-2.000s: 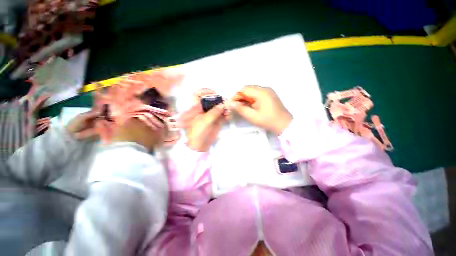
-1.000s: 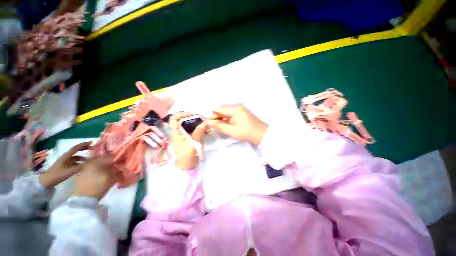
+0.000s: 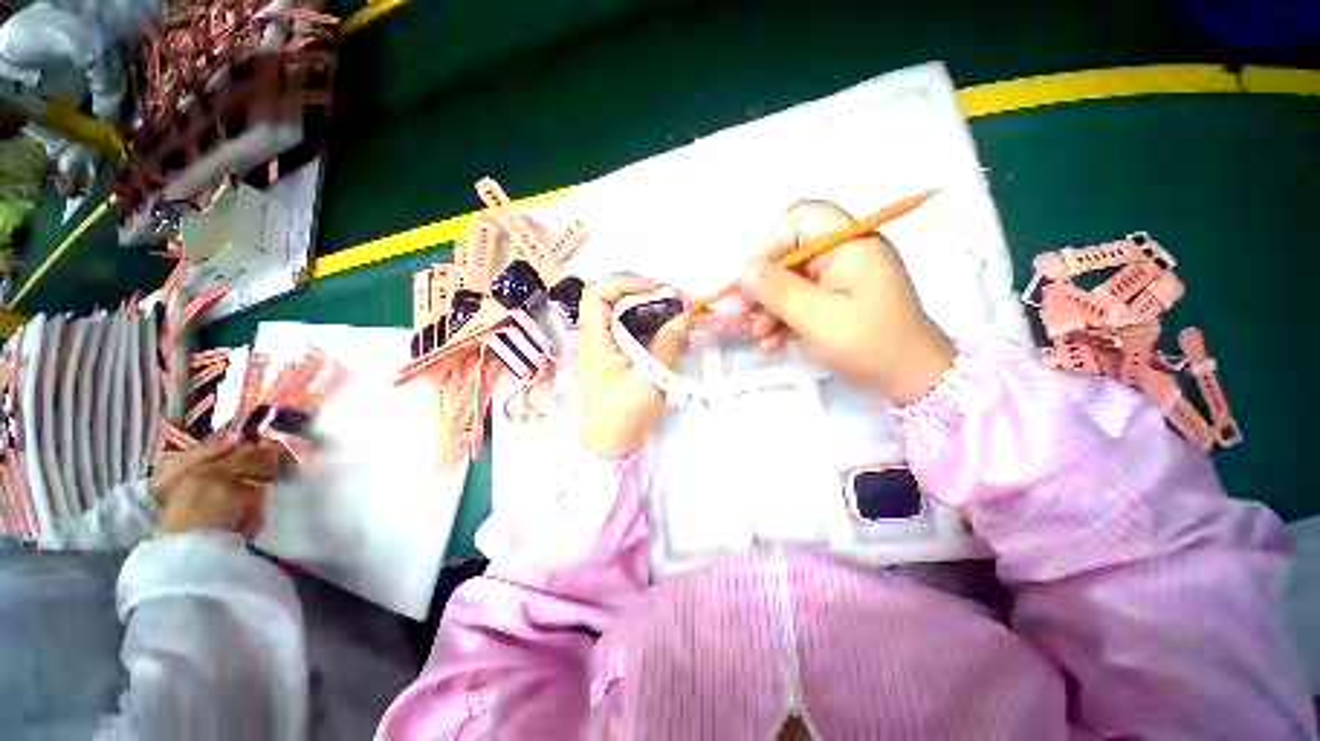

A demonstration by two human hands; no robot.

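My left hand (image 3: 620, 379) holds a black watch head (image 3: 650, 319) tilted in its fingertips, with a pale strap piece curving down beside it. My right hand (image 3: 847, 304) grips an orange stick-like tool (image 3: 872, 220), its lower tip at the watch head's right edge. The right fingers are also at a pink strap (image 3: 720, 319) by the watch; whether it is joined to it is unclear. Another watch head (image 3: 885, 494) lies in a pocket of the white foam tray (image 3: 782, 145), near its lower right.
A pile of pink straps (image 3: 1107, 311) lies on the green mat right of the tray. Strapped watches (image 3: 517, 285) are heaped at its left. A neighbour's hands (image 3: 217, 485) handle strapped watches over a white board (image 3: 377, 536). Stacked foam trays (image 3: 94, 413) stand far left.
The view has shifted and sharpened. The orange tool now shows at full length, pointing up right from my right hand. The neighbour's hands have moved away from the heap of strapped watches.
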